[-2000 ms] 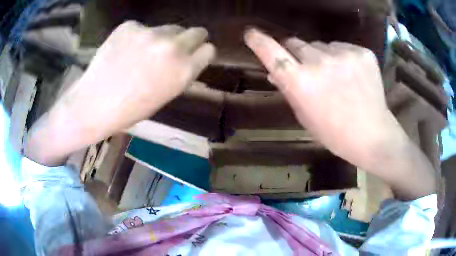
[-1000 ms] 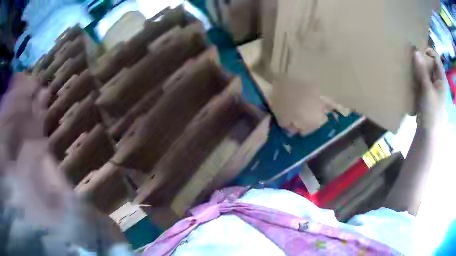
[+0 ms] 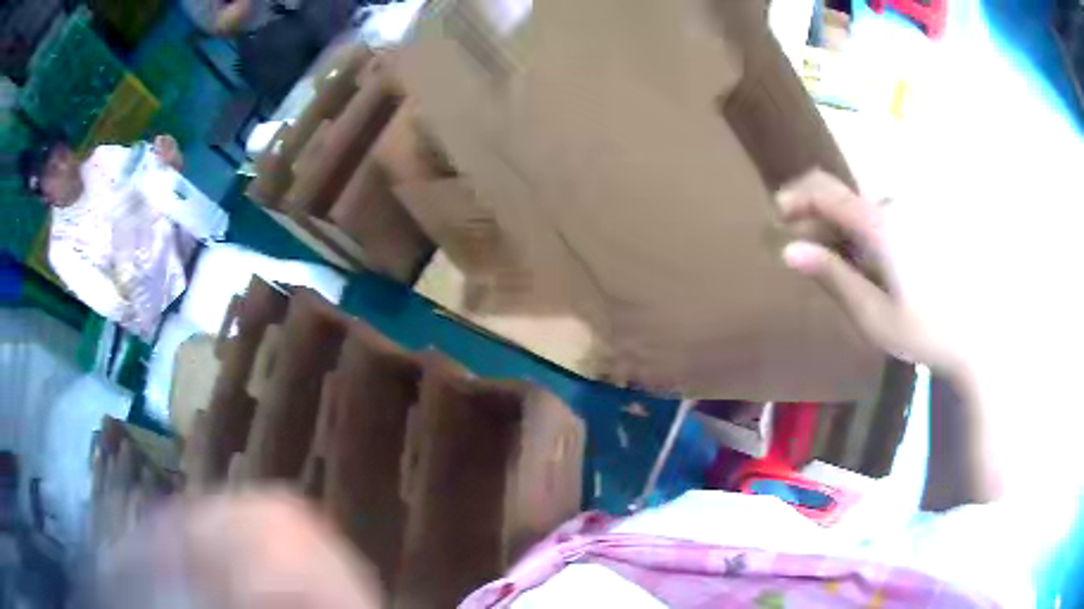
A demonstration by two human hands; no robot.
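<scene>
A large flat box blank (image 3: 642, 202) of tan cardboard with stepped, notched edges is held up over the green table at the centre right. My right hand (image 3: 838, 256) grips its right edge, with the fingers bent around the board. My left hand (image 3: 250, 553) is a blurred shape at the lower left, cut off by the bottom edge, in front of the box rows; its fingers cannot be made out. Folded open cartons (image 3: 380, 440) stand nested in a row at the lower left and centre.
More open boxes (image 3: 345, 167) stand behind at the upper left, beside the green tabletop (image 3: 404, 321). A person (image 3: 119, 238) in light clothes is at the far left. A red stool (image 3: 791, 488) and brown boxes lie below the table's edge at the lower right.
The view has swung towards the right side. My right hand has taken hold of a flat blank, now raised and tilted more to the left. My left hand has moved from the left edge to the bottom.
</scene>
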